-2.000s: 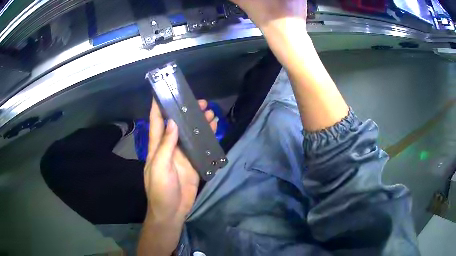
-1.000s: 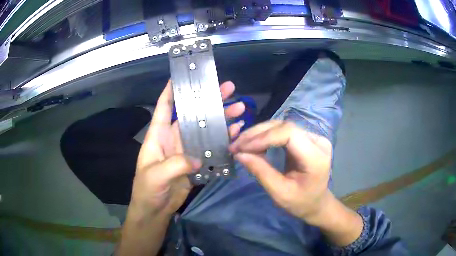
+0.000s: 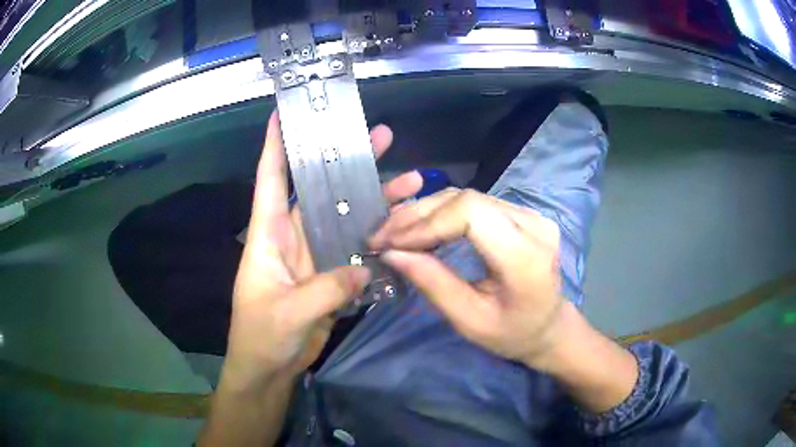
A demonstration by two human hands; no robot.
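A long dark grey metal unit [image 3: 327, 166] lies lengthwise in my left hand [image 3: 284, 297], face up, its middle bright with glare. Its far end reaches the shiny bench ledge in the view. Round bright screws show on its face and at its end corners. My left thumb presses near its close end, and the fingers wrap around from below. My right hand [image 3: 489, 271] is at the unit's right edge near the close end, thumb and forefinger nearly together. A tiny dark thing may be between those fingertips, but it is too small to tell.
The shiny metal ledge [image 3: 454, 59] curves across the top. Several dark units [image 3: 371, 30] stand behind it, with blue edges [image 3: 223, 54] and a red shape [image 3: 681, 22] beyond. My knees are below the ledge. A blue stool part shows behind my left fingers.
My right hand has come down from the bench to the unit. The unit has turned to face me more squarely and moved slightly up and left over the last second.
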